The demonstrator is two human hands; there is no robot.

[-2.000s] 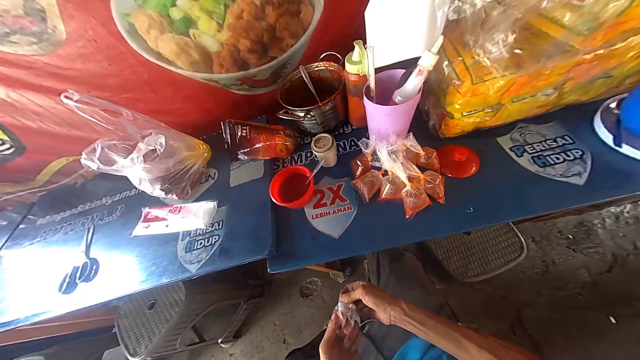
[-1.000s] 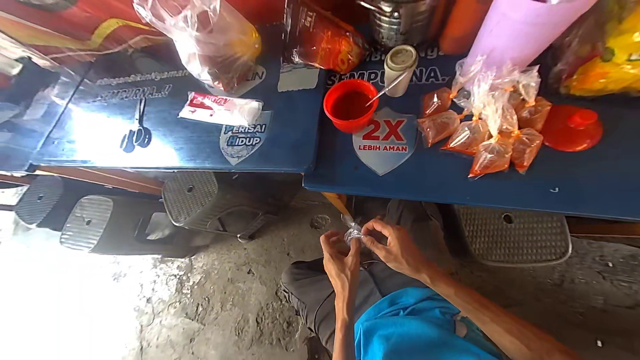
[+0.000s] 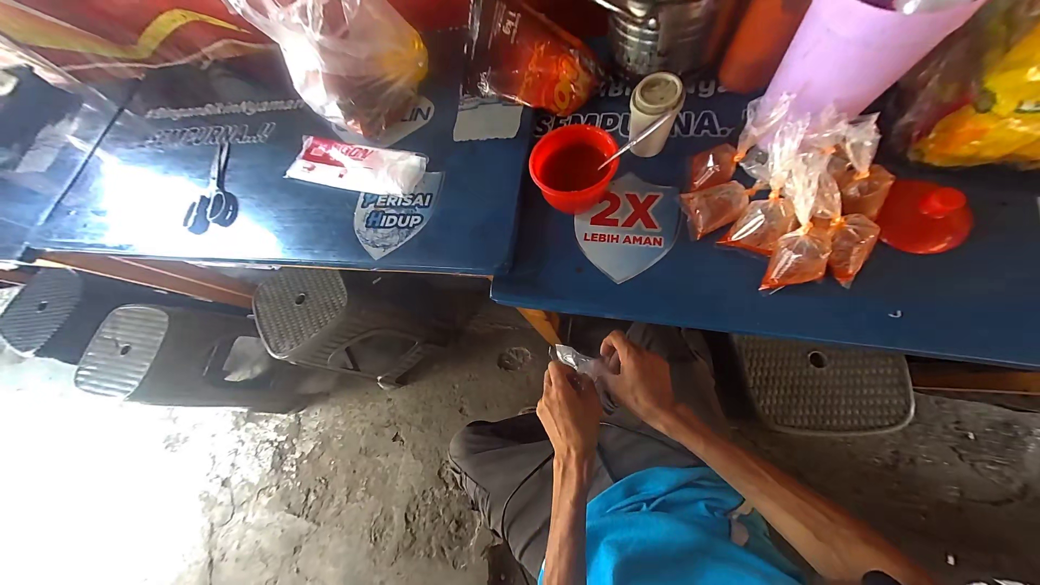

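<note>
Over my lap, below the table edge, my left hand point(image 3: 571, 410) and my right hand point(image 3: 638, 375) pinch a small clear plastic bag point(image 3: 578, 359) between them. What the bag holds, if anything, cannot be made out. On the table beyond stands a red plastic cup point(image 3: 554, 180) of dark red sauce with a metal spoon point(image 3: 638, 140) leaning in it. Right of it lie several tied plastic bags of red sauce point(image 3: 792, 258), beside a red plastic lid point(image 3: 922, 223). A whitish container point(image 3: 655, 101) stands just behind the cup.
Scissors point(image 3: 213, 199) and a red-and-white plastic packet point(image 3: 356, 165) lie on the left blue table point(image 3: 455, 244). At the back are a filled plastic bag point(image 3: 349, 65), a sauce pouch point(image 3: 532, 61), a metal pot point(image 3: 660, 41) and a purple pitcher point(image 3: 853, 61). Plastic stools point(image 3: 301, 313) stand below.
The view has shifted down and left since the first frame. Both hands stay together at the small clear bag, with the fingers changing position.
</note>
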